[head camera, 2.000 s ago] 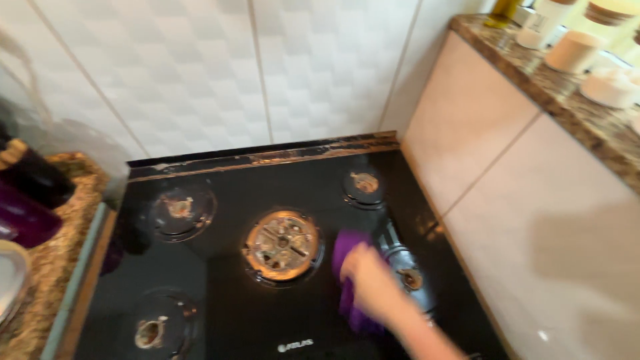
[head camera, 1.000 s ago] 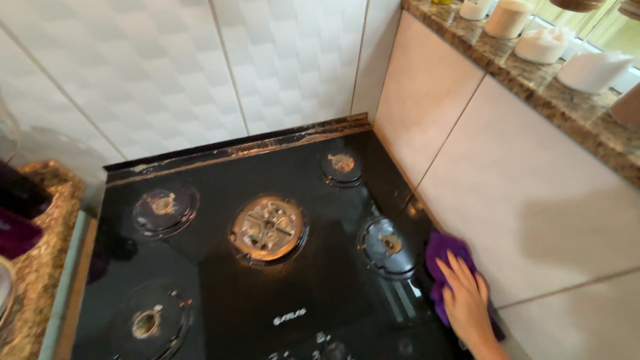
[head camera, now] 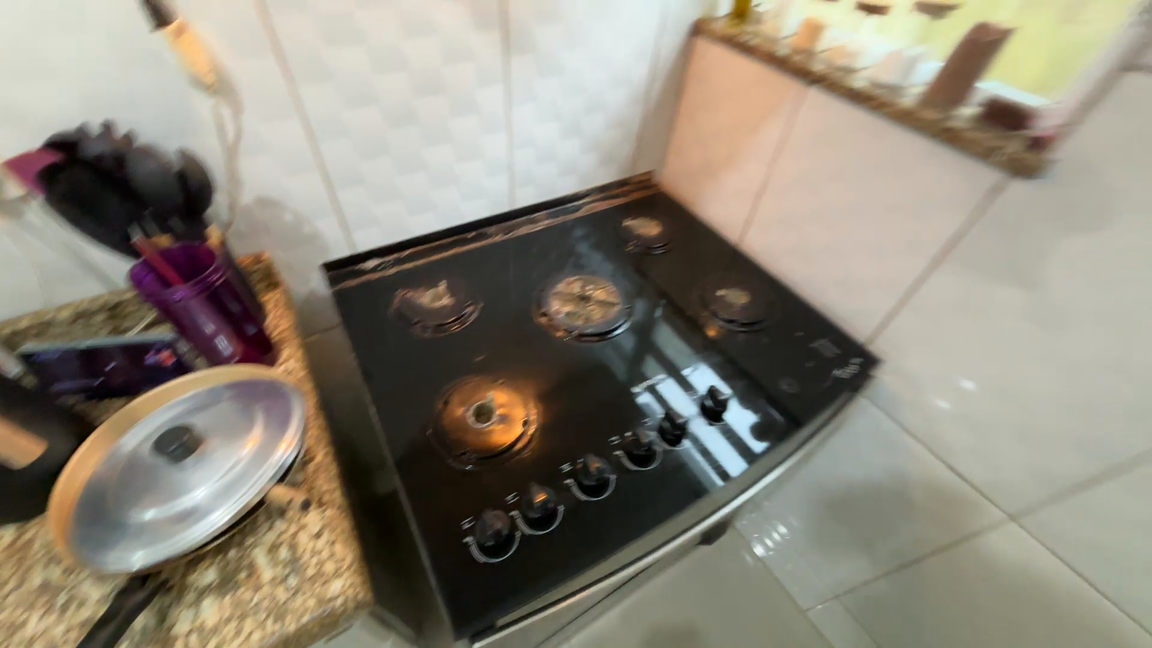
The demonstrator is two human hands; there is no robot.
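Note:
Neither of my hands shows in the head view now, and the purple cloth is out of sight too. The black glass cooktop of a gas stove [head camera: 621,360] fills the middle, its grates off and its burner seats bare. The large central burner [head camera: 585,306] and the front left burner base [head camera: 486,414] look brownish and metallic. Several black control knobs, among them one at the left end [head camera: 494,531], run along the front edge. Light from a window reflects on the right part of the glass.
On the granite counter [head camera: 306,558] at left are a pan with a metal lid [head camera: 193,468] and a purple holder [head camera: 202,306] of black utensils. Tiled walls border the stove's back and right. A granite ledge [head camera: 864,94] holds jars. Floor tiles [head camera: 900,504] lie at right.
My hand with the purple cloth, earlier wiping over the right side of the cooktop and then at its right edge, has left the view. The view has shifted, showing more counter and floor.

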